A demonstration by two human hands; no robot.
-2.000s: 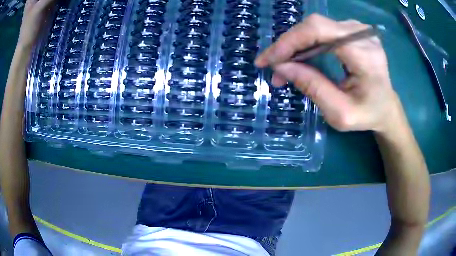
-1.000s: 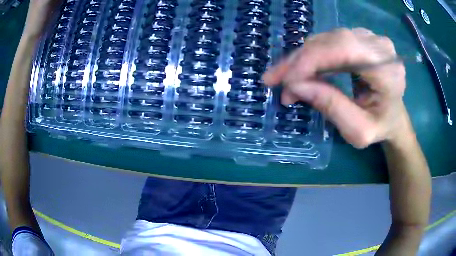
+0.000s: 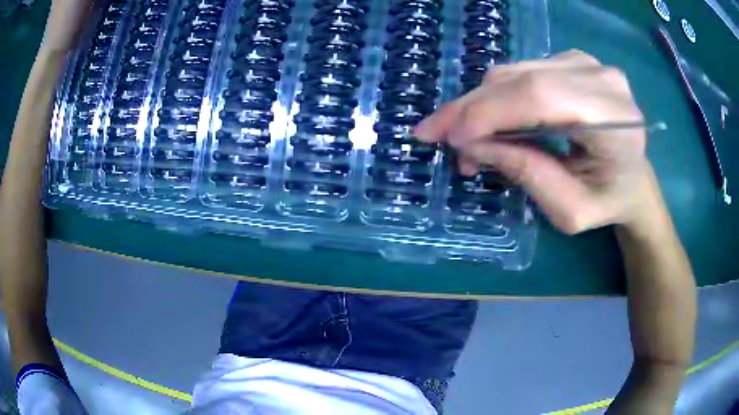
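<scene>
The clear blister tray [image 3: 316, 225] lies on the green bench, its near edge towards me. Black discs, perhaps miniature speakers [image 3: 328, 81], stand on edge in its several channels. My right hand [image 3: 559, 138] is over the right channels, holding thin tweezers or a pick [image 3: 600, 126] like a pen; its rear end points right. The fingertips are at the second channel from the right; the tool's working tip is hidden. Only my left forearm [image 3: 24, 170] shows clearly, along the tray's left side; the left hand is cut off at the top edge.
A second slim dark tool [image 3: 701, 105] lies on the green bench [image 3: 583, 267] at the right. Loose pale round parts [image 3: 688, 29] lie at the upper right. The bench's front edge runs below the tray, above a grey floor with a yellow line.
Compared with two seconds ago, the tray appears slightly further right in view. My right hand is a little lower, and the tool has turned from slanting up to nearly level.
</scene>
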